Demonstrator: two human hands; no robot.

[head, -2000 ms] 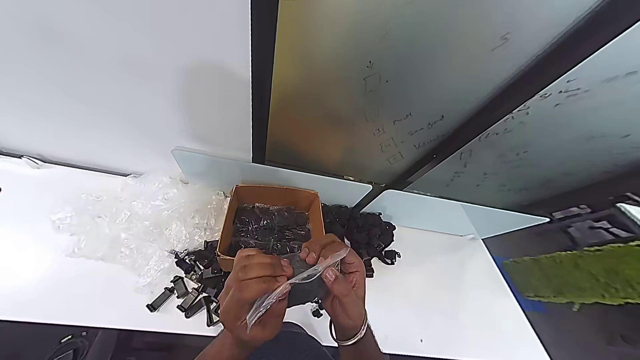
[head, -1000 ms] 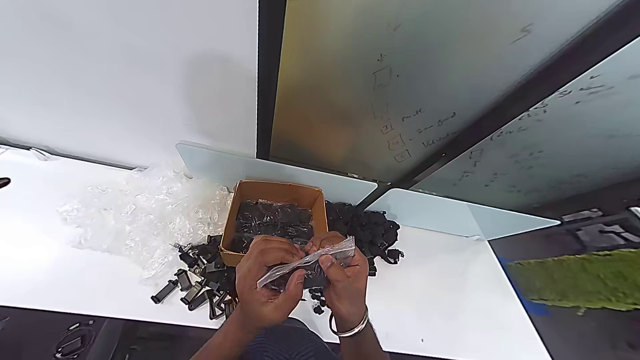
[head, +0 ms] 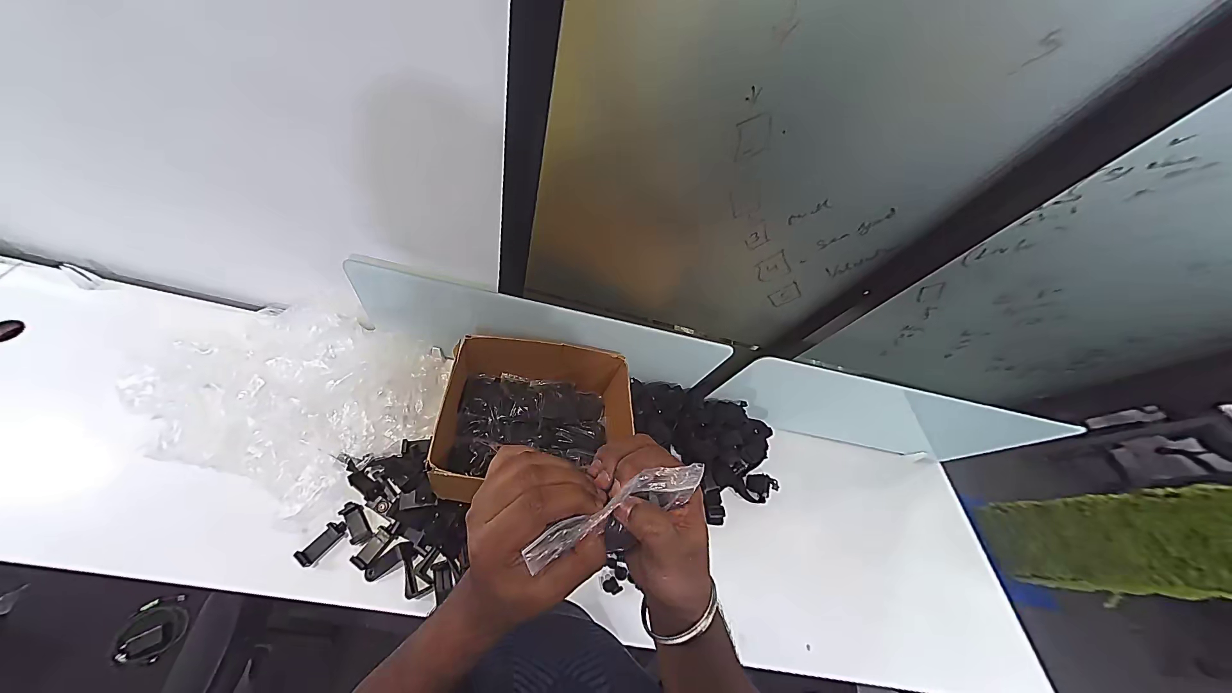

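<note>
A clear plastic bag with something dark in it is pinched between both hands, in front of a cardboard box. My left hand grips the bag's left side, and my right hand, with a metal bangle at the wrist, grips its right side. Fingers of both meet at the bag's edge. Inside the cardboard box lie several dark items in clear bags. Black clamp-like parts are heaped at the box's left front. Behind my right hand is a pile of black parts.
Crumpled clear plastic bags spread over the left of the white table. Low frosted panels stand along its back edge, before glass with handwriting. A few small black pieces lie near my right wrist. Green turf-like material is beyond the right edge.
Both hands have stayed on the bag while their fingers shifted along it. The bag's strip was steeply tilted two seconds ago and now slants less, rising toward my right hand.
</note>
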